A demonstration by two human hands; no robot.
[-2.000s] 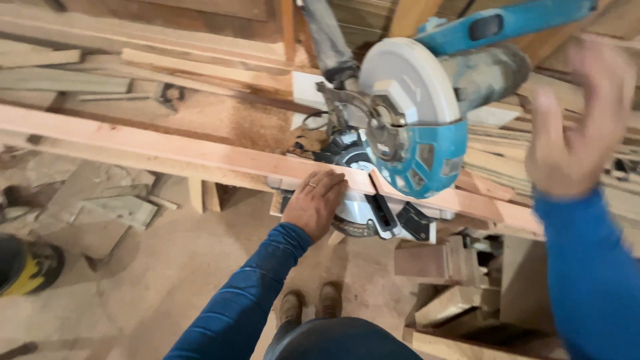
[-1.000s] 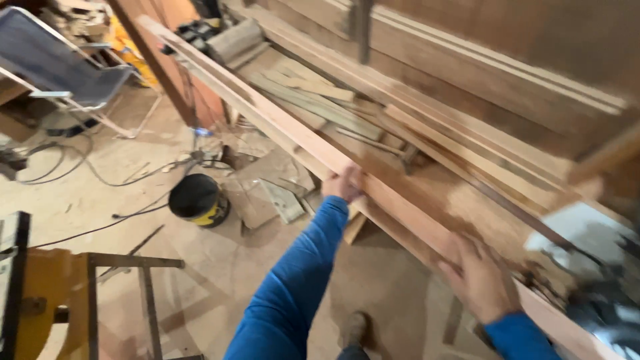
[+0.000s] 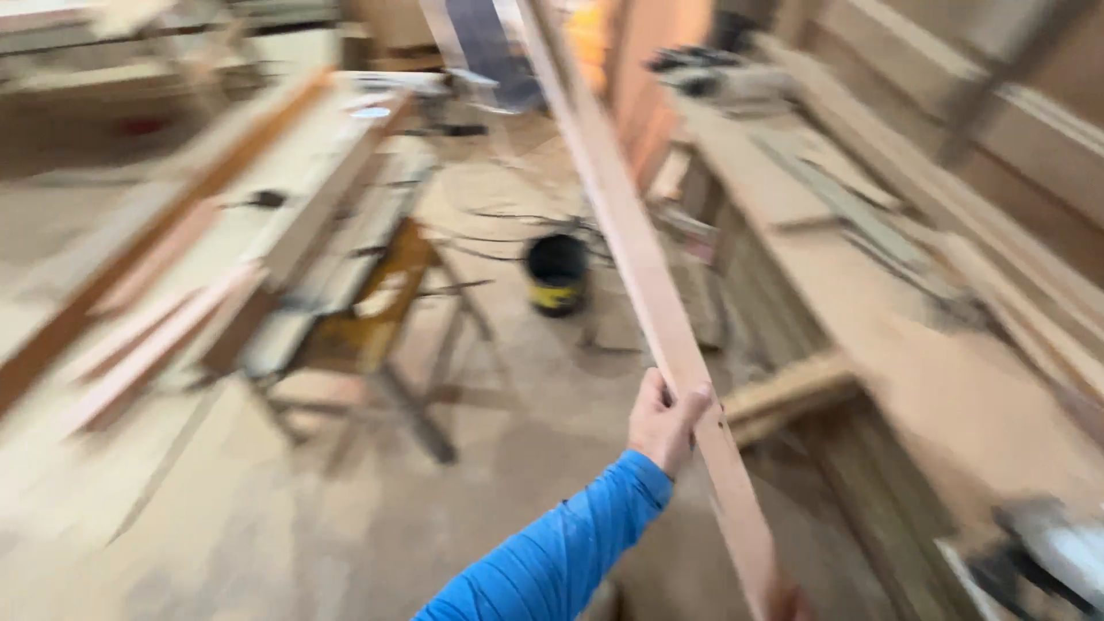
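Note:
A long pinkish wooden board [image 3: 642, 250] runs from the top middle down to the lower right, lifted clear of the workbench. My left hand [image 3: 666, 420], in a blue sleeve, grips it by its edges below the middle of the view, thumb on top. At the board's near end, by the bottom edge, a blurred bit of my right hand [image 3: 792, 601] shows; most of it is out of view, so its grip cannot be told. Part of the miter saw [image 3: 1035, 552] appears blurred at the lower right.
A sawdust-covered workbench [image 3: 906, 319] with offcuts stands on the right. On the left, a second worktable [image 3: 285, 216] carries boards and pink strips beside a yellow-topped stand [image 3: 371, 315]. A black bucket [image 3: 556, 274] and cables [image 3: 509, 250] lie beyond on the floor.
Two seconds ago my left hand was on the board at the saw and my right hand was raised. Both then held the board along the bench; now it points away from me. The view has swung left.

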